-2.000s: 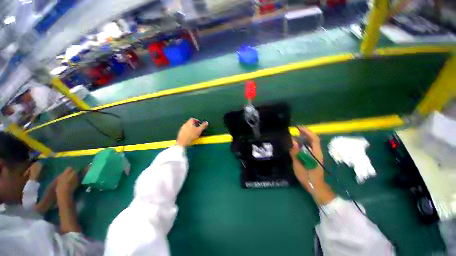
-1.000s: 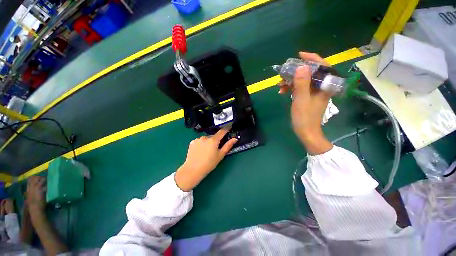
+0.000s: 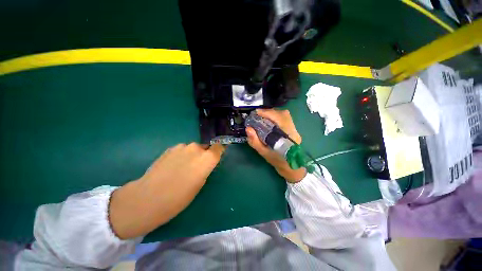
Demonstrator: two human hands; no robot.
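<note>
My right hand [image 3: 280, 138] holds the grey dispensing syringe [image 3: 263, 128] with its green end cap [image 3: 296, 157]. The syringe's front end is over the near part of the black fixture [image 3: 213, 124]. My left hand [image 3: 182, 172] rests at the fixture's front left edge; its fingertips touch or nearly touch the lettered edge, and whether they hold anything is hidden. The toggle clamp [image 3: 268, 55] tip is down on a small white-silver plate [image 3: 247, 96]. Small dark parts lie in the fixture near the syringe tip, too small to tell apart.
A crumpled white tissue [image 3: 325, 104] lies right of the fixture. Farther right is the dispenser controller [image 3: 400, 145] with a red light and a dial, a white carton [image 3: 414, 106] on it. A yellow strip [image 3: 105, 55] runs behind. A pink sleeve [image 3: 449, 214] is at the right.
The view has moved closer over the fixture. My right hand has brought the syringe left and down to the fixture. My left hand has drawn back to its front left edge.
</note>
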